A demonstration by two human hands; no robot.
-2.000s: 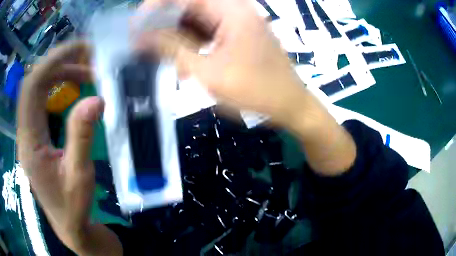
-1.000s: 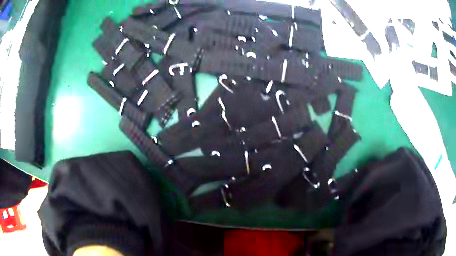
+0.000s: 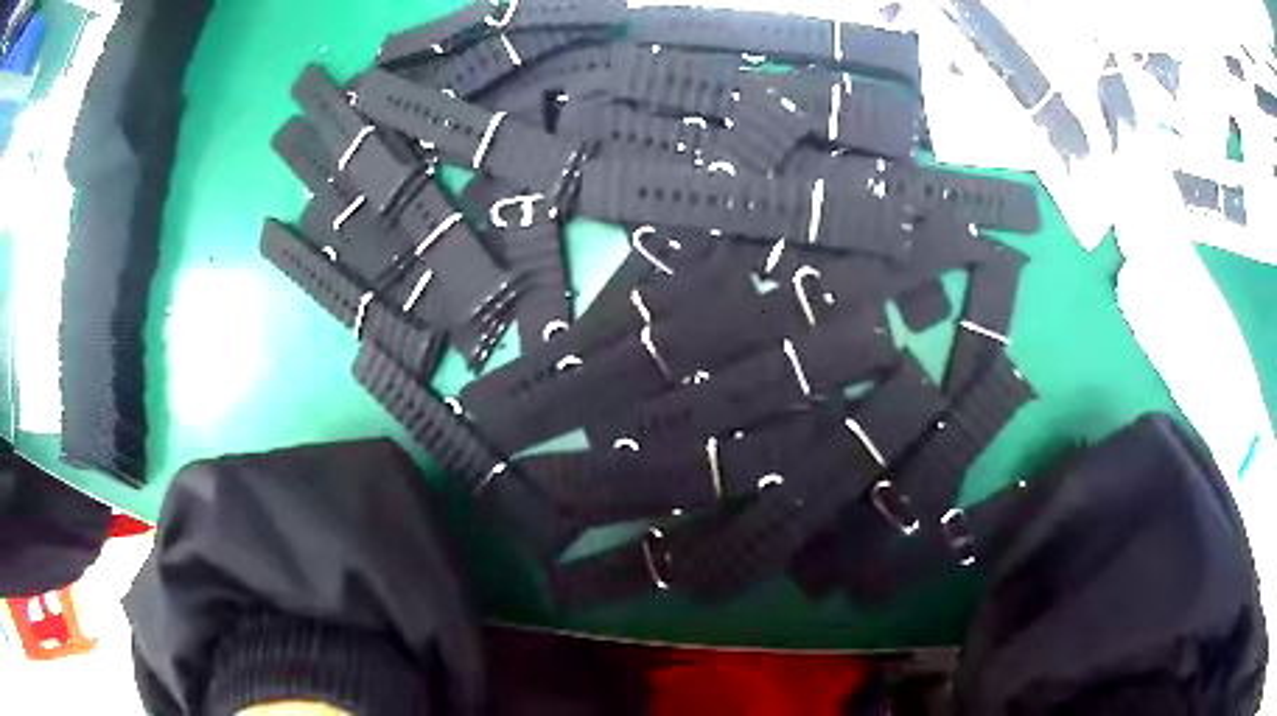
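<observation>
A loose heap of black watch straps [image 3: 700,322] lies in front of me on the green table [image 3: 210,336]. Some straps show rows of holes, and silver pin buckles [image 3: 812,294] and thin bright lines show among them. Both my hands are out of the picture. My left sleeve is at the bottom left, with only a strip of skin below its cuff at the picture's edge. My right sleeve is at the bottom right. What my hands hold cannot be seen.
A long row of stacked black straps [image 3: 119,252] stands at the left beside a white ridged band [image 3: 42,280]. White packed strap sets [image 3: 1190,126] overlap at the upper right. A long white strip [image 3: 1204,336] runs down the right. A red object [image 3: 49,625] is at the lower left.
Two seconds ago both hands were raised, with a white card holding a black strap between them. Now they are out of view and the camera looks down on the heap.
</observation>
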